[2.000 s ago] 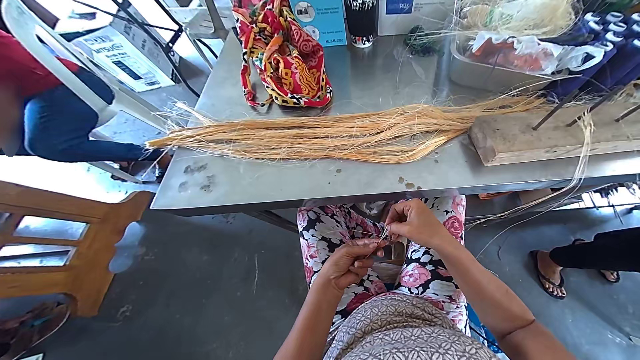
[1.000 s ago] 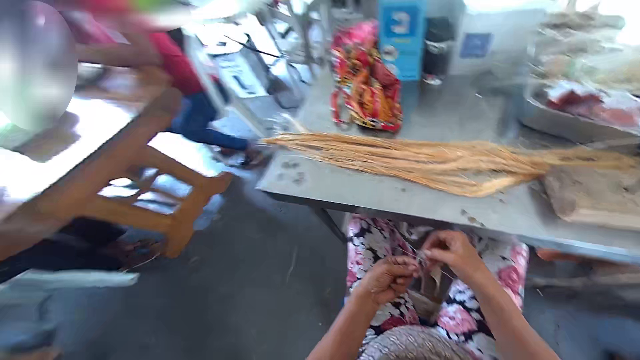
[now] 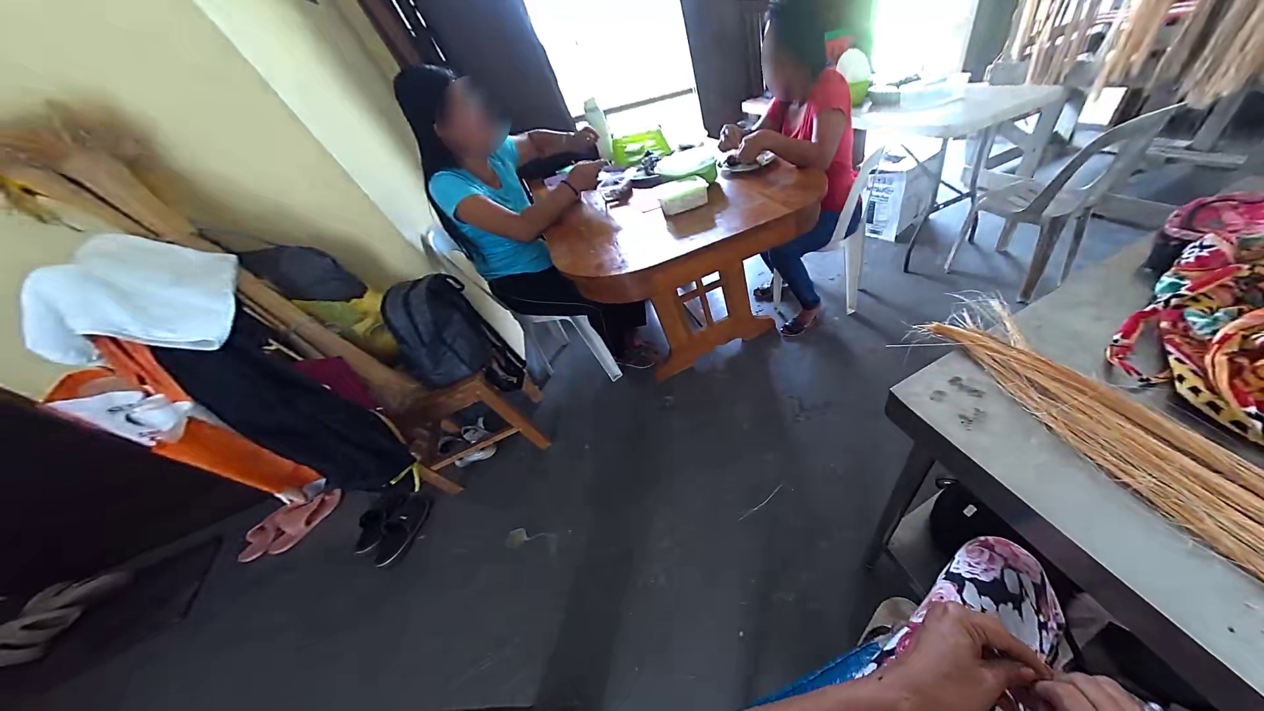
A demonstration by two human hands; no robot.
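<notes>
At the bottom right, my left hand is over my lap, thumb and fingers pinched together. My right hand touches its fingertips and is mostly cut off by the frame's lower edge. The thin fibre strand between them, visible in the earlier views, is too small to make out here. Beyond the hands, a long bundle of straw-coloured fibres lies on the grey metal table. A red and yellow patterned cloth bag rests behind the bundle.
Two people sit at a wooden table holding food containers. Left are a backpack on a wooden stool, hanging clothes, a white towel and footwear on the floor. A plastic chair stands behind the metal table.
The view has swung far to the left, bringing in the seated people and the wall. My hands stay close together over my lap.
</notes>
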